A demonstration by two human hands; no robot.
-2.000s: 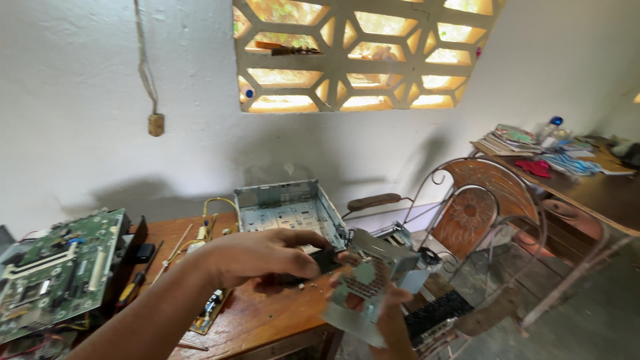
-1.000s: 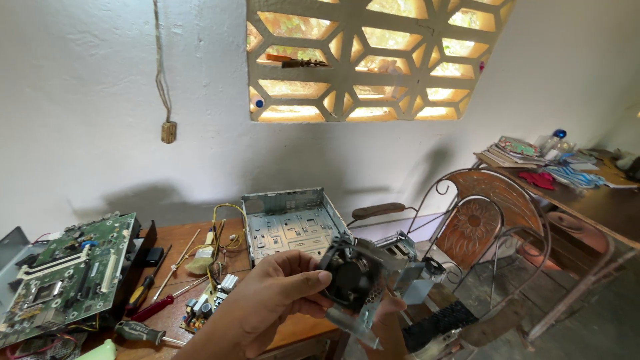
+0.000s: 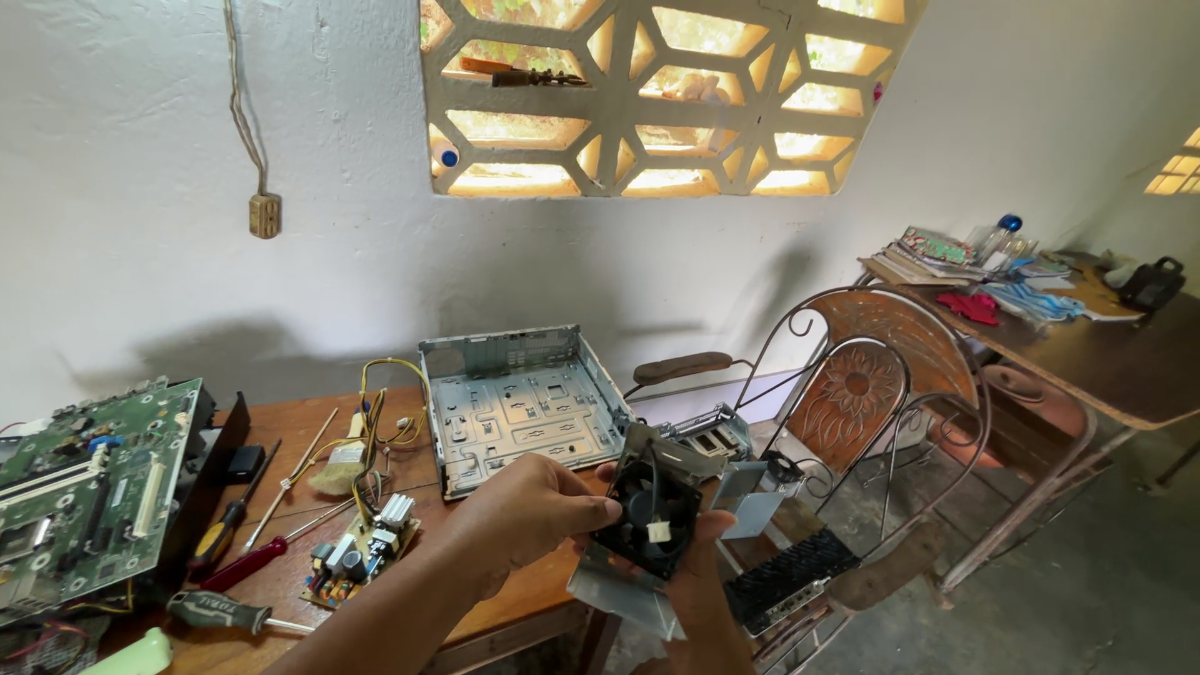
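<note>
A black square cooling fan (image 3: 647, 516) with a pale connector on its cable sits against a bent sheet-metal bracket (image 3: 623, 595). My left hand (image 3: 534, 516) pinches the fan's left edge between thumb and fingers. From below and the right, my right hand (image 3: 698, 581) grips the fan and bracket; some of its fingers are hidden behind them. Behind the hands, an open metal computer case shell (image 3: 525, 403) rests on the wooden table. A power supply circuit board (image 3: 361, 553) lies left of my left forearm.
Left on the table are a green motherboard (image 3: 103, 497), several screwdrivers, including one with a grey-green handle (image 3: 220, 609), and a brush (image 3: 342, 464). A metal-framed chair (image 3: 853, 384) bearing metal parts stands right. Beyond it, a second table (image 3: 1106, 366) holds papers and cloths.
The fan and bracket have turned in my hands; the fan's face now shows, which it did not two seconds ago. Both hands remain on the parts.
</note>
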